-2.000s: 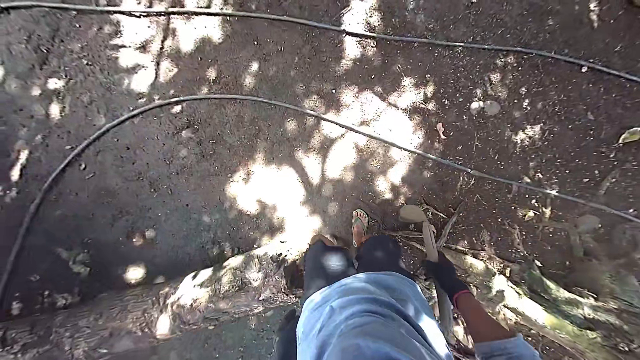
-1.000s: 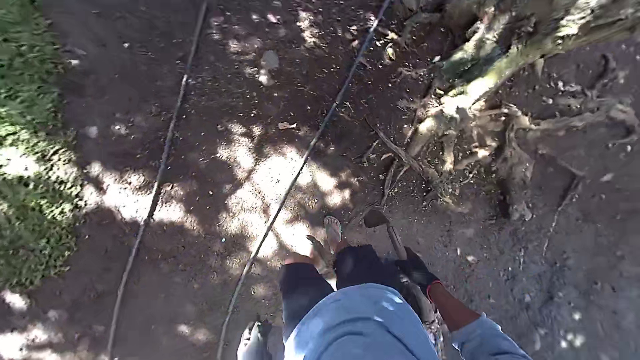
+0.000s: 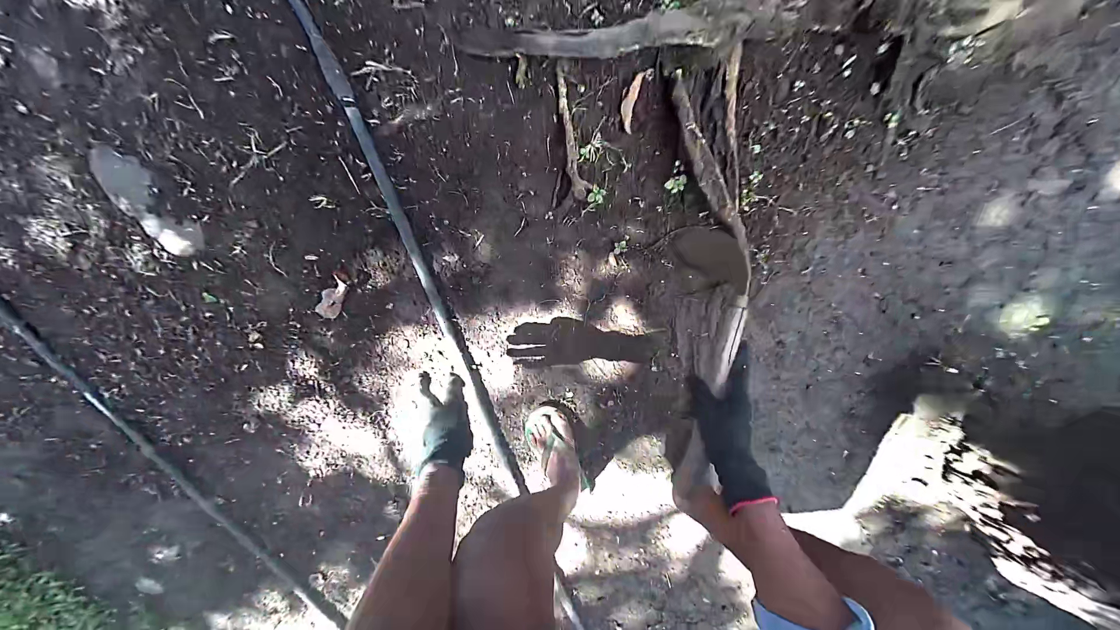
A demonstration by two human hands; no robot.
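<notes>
My left hand [image 3: 444, 429], in a dark glove, hangs over sunlit dirt left of a long hose [image 3: 411, 236]. Its fingers are apart and hold nothing. My right hand [image 3: 733, 437], in a black glove with a red cuff edge, is closed around the wooden handle [image 3: 707, 332] of a tool. A rounded, dull brown head [image 3: 710, 254] shows at the handle's far end, near a thin root; its exact kind cannot be told. Between my hands are my sandalled foot [image 3: 553, 437] and the shadow of a hand.
A second hose [image 3: 131, 429] crosses the ground at lower left, near grass [image 3: 44, 595]. Thick exposed roots [image 3: 595, 39] lie at the top. A pale stone [image 3: 127, 179] is at upper left, a dry leaf [image 3: 332, 297] nearer. A sunlit root or log [image 3: 901, 455] lies at right.
The view has turned and tilted a lot. My left hand, not seen in the earlier frames, is now in view. My right hand holds the tool's handle throughout.
</notes>
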